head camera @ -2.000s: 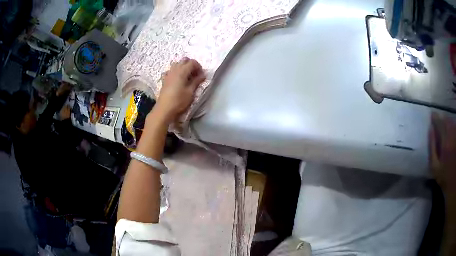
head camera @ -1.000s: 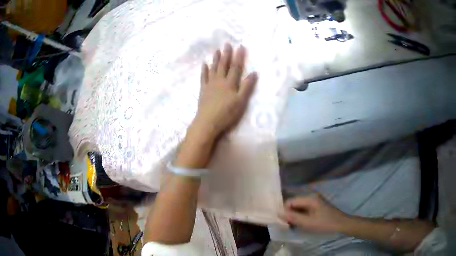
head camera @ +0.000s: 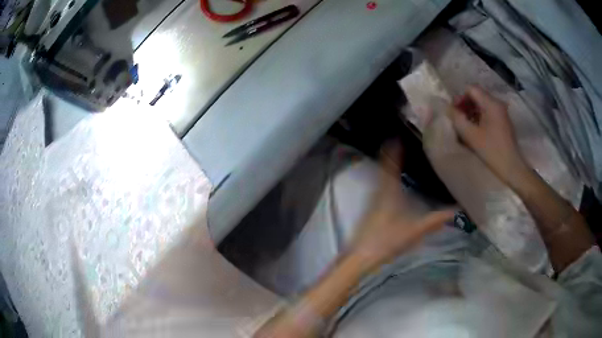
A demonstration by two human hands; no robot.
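A pale patterned fabric panel [head camera: 132, 198] spreads over the left side of the table and hangs over its edge, bright under the machine lamp. My left hand [head camera: 389, 221] is blurred above the lap, with its fingers apart and nothing visible in it. My right hand [head camera: 485, 125] is at the right, its fingers closed on a pale fabric piece [head camera: 462, 162] that hangs down beside the lap. Its fingertips are partly hidden.
The sewing machine head [head camera: 86, 72] and needle area are at the upper left. Black snips [head camera: 264, 25] and a red-orange loop handle [head camera: 226, 12] lie on the bed. The rounded table edge [head camera: 290, 132] runs diagonally. More pale fabric [head camera: 528, 72] is heaped at the upper right.
The view has swung to the right. My left hand has come off the patterned panel and moved right. My right hand has left the panel's corner and is on another fabric piece at the right.
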